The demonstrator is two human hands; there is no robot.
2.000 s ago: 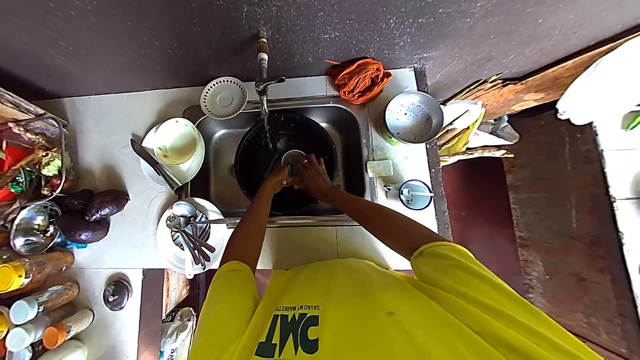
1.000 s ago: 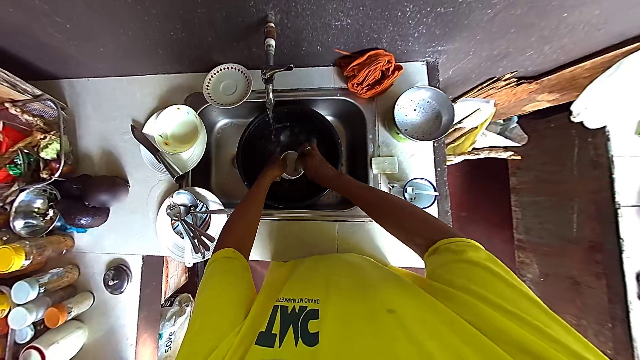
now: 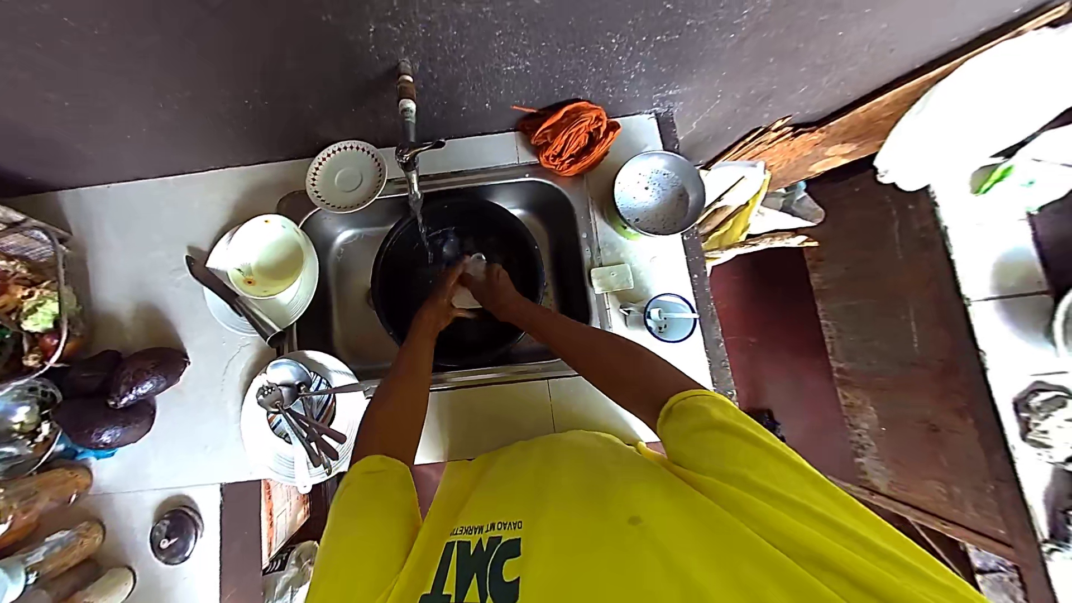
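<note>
Both my hands are together over a large black basin (image 3: pixel 502 226) that sits in the stainless steel sink (image 3: pixel 343 293). A small clear or whitish cup-like vessel (image 3: pixel 466 297) is between my left hand (image 3: pixel 442 295) and my right hand (image 3: pixel 494 289); the fingers partly hide it. Water runs from the faucet (image 3: pixel 409 155) into the basin, just left of my hands. What lies in the dark basin is hard to make out.
Left of the sink are a bowl on plates (image 3: pixel 266 255), a knife (image 3: pixel 226 289) and a plate with spoons and ladles (image 3: pixel 260 419). A saucer (image 3: pixel 346 176) sits behind. On the right stand a metal pan (image 3: pixel 659 193), a soap bar (image 3: pixel 612 278), an enamel mug (image 3: pixel 670 318) and orange netting (image 3: pixel 572 138).
The vessel's round open rim faced up between my hands earlier; now it is turned, and my fingers cover more of it. The water keeps running.
</note>
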